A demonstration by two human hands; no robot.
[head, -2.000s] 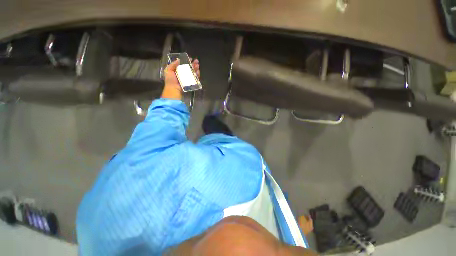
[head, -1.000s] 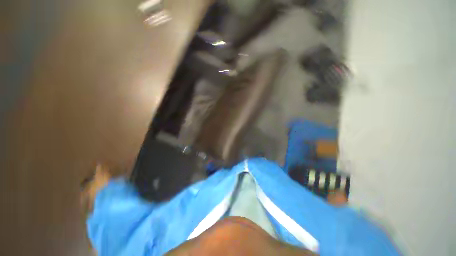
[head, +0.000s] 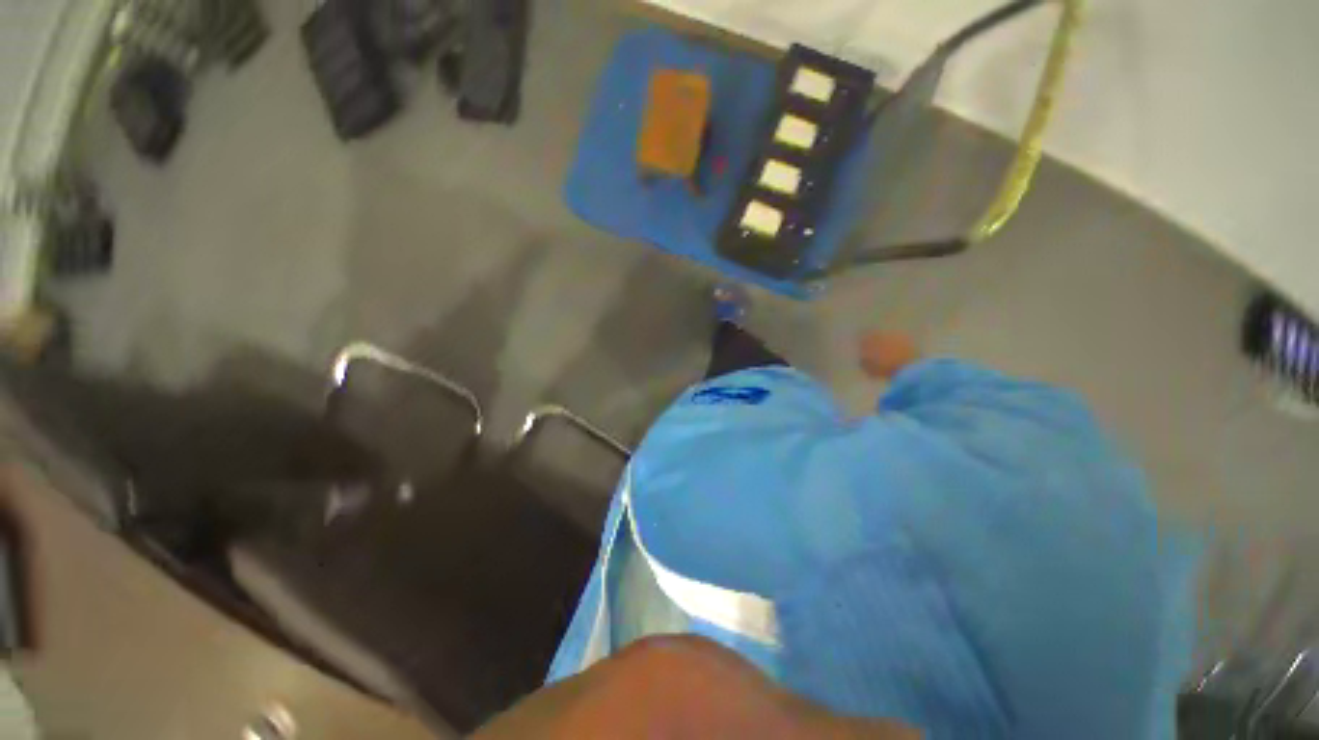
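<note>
A black phone tray [head: 777,249] lies slanted across the right part of a blue trolley deck [head: 618,152]. Several phones [head: 781,177] with pale panels up sit in a row in it. A small orange-brown box [head: 674,125] lies on the deck left of the tray. My right hand [head: 885,353] is a small blurred patch at the end of the blue sleeve, apart from the tray; its fingers cannot be made out. My left hand is not in view.
The trolley's looped handle [head: 1033,145], partly yellow, reaches right from the deck. Black trays [head: 347,70] lie on the floor at top left. A dark chair [head: 420,578] with chrome tubes is at lower left, beside a brown table [head: 87,607]. A striped device [head: 1285,344] is at the right edge.
The view has swung round, bringing the trolley to the top centre. My left hand, earlier holding a phone, has left the view. My right hand now shows apart from the tray.
</note>
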